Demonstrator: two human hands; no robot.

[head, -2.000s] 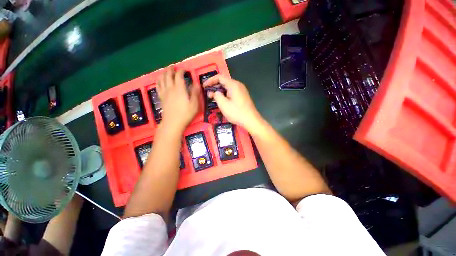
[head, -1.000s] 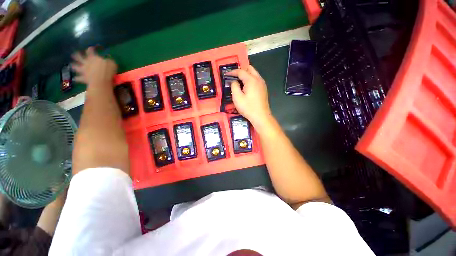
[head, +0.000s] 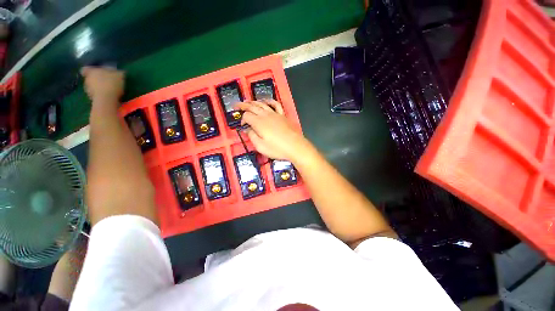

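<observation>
The red tray (head: 196, 226) lies before me with two rows of pockets. Several black handheld devices (head: 202, 116) with grey-white screens and orange-yellow buttons sit in it. My right hand (head: 268, 129) is over the tray's right part, fingertips at the lower end of a top-row device (head: 230, 104). It grips a thin black frame (head: 244, 141), mostly hidden beneath the hand. My left hand (head: 104, 84) is stretched out over the green conveyor belt (head: 182, 51), beyond the tray's far left corner. It is blurred, and I cannot tell whether it holds anything.
A smartphone (head: 348, 80) lies right of the tray. Glossy black blister trays (head: 404, 100) stand farther right, with another red tray (head: 465, 115) at the right edge. A mint-green fan (head: 41, 203) stands at left. A single device (head: 52, 118) is beyond it. Another person's arm shows below the fan.
My left hand has left the tray and reached left over the belt, now with its fingers less spread. My right hand has shifted from the rightmost top pocket towards its left neighbour.
</observation>
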